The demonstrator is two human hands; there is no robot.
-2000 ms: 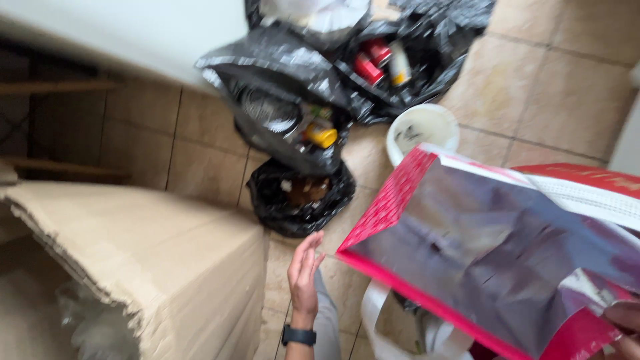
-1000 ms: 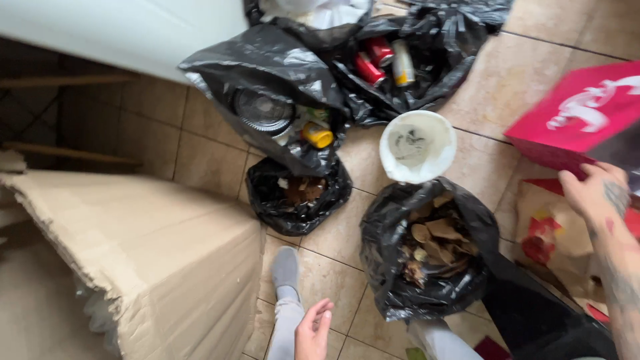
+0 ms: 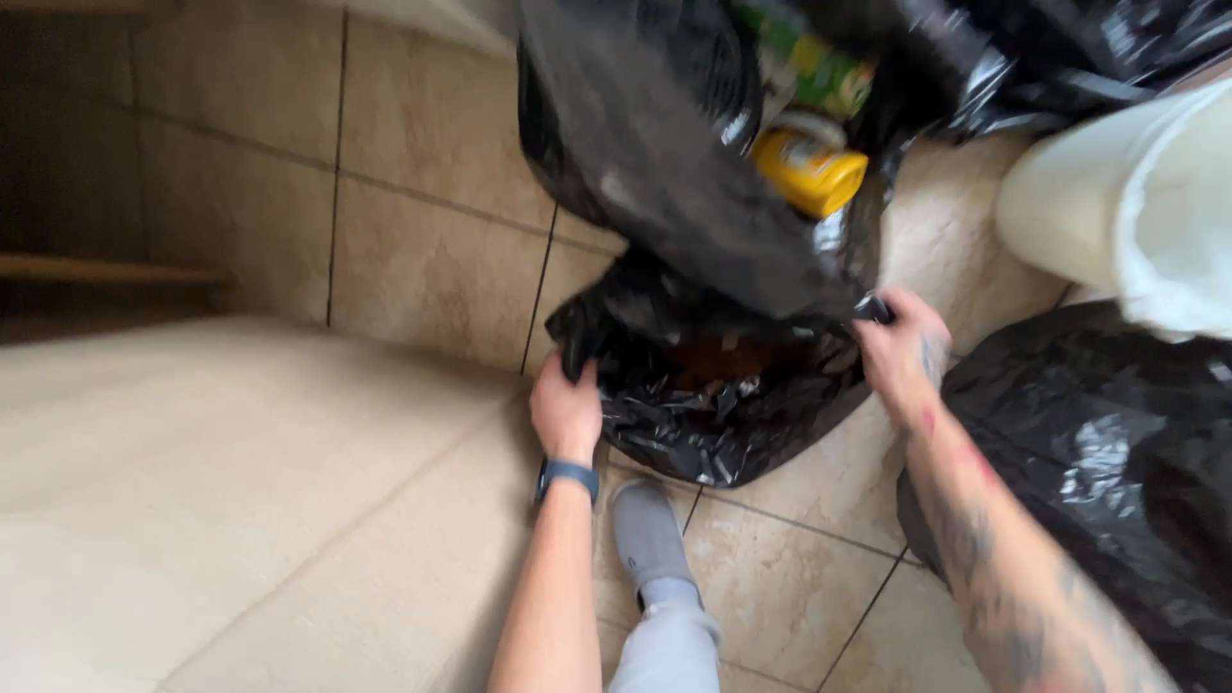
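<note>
Both my hands grip the rim of a small black plastic bag [image 3: 712,443] on the tiled floor, one at each side of its mouth. My left hand [image 3: 566,409], with a dark watch band at the wrist, pinches the rim's left edge. On the right edge, bunched plastic is closed in my right hand [image 3: 903,342]. Brown contents [image 3: 736,361] show inside, blurred. Just beyond stands a larger black bag [image 3: 664,183], its edge hanging over the small one. It holds a yellow container [image 3: 811,171], a green package [image 3: 818,72] and a round black plastic item.
A large cardboard box [image 3: 241,500] fills the lower left. To the right are a white plastic bucket [image 3: 1068,197] and another black bag [image 3: 1097,452]. More black plastic [image 3: 1068,58] lies at the top right. My foot in a grey shoe [image 3: 647,534] is close below the small bag.
My right hand has left the pink bag at the right, and both hands have taken hold of the small black bag's rim. The view has moved closer to it.
</note>
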